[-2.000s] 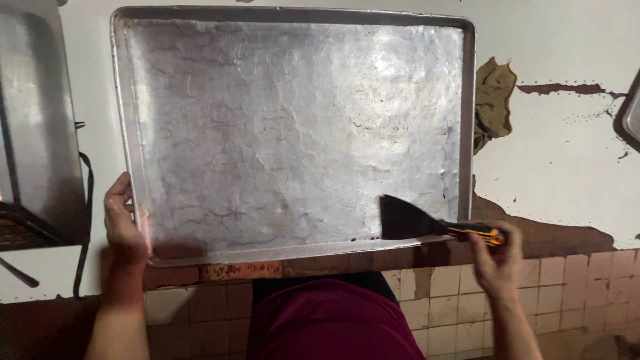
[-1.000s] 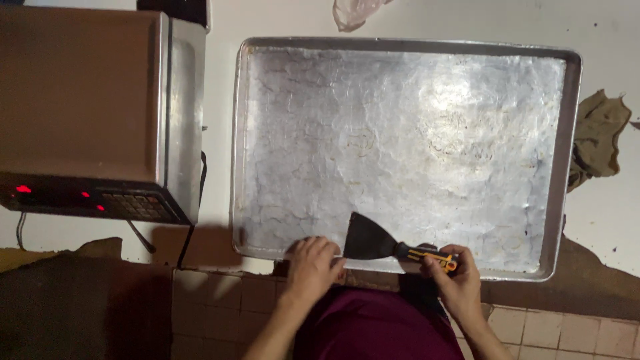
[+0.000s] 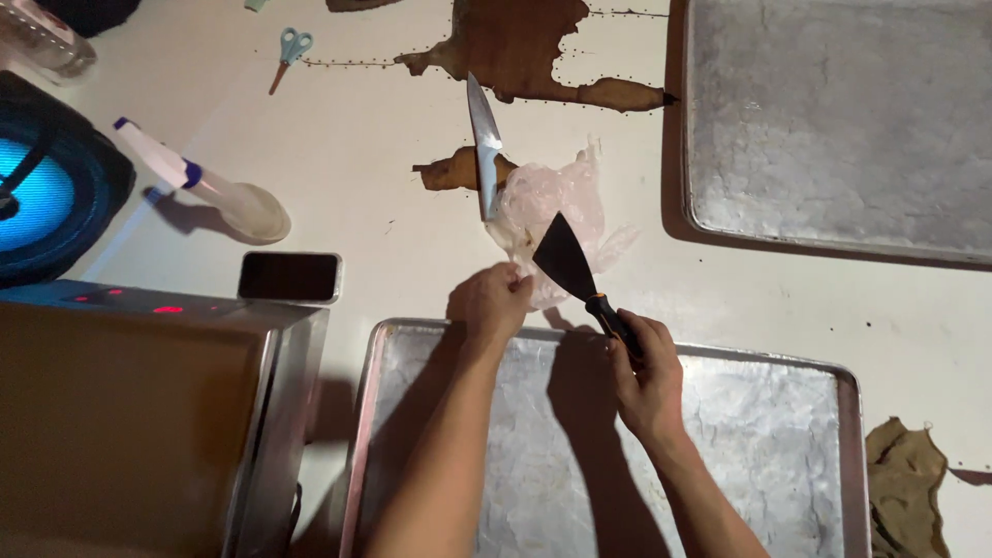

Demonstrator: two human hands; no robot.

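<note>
My right hand (image 3: 649,372) grips the black and orange handle of a putty knife (image 3: 564,257), its dark blade raised toward the upper left. Near the blade, my left hand (image 3: 500,298) has its fingers drawn together at the lower left edge of a crumpled, translucent pinkish plastic bag (image 3: 554,198); whether they pinch the bag is unclear. Both forearms reach over a metal baking tray (image 3: 763,434) close to me. A kitchen knife (image 3: 485,143) with a light blue handle lies against the bag's left side.
Another metal tray (image 3: 837,128) sits at the upper right. On the left are scissors (image 3: 291,56), a spray bottle (image 3: 217,198), a phone (image 3: 290,277) and a metal-sided appliance (image 3: 139,418) with red lights. A brown cloth (image 3: 907,484) lies at the lower right.
Both hands have moved from the tray's near rim to beyond its far rim, beside the plastic bag. The putty knife has moved with my right hand. The view has shifted strongly.
</note>
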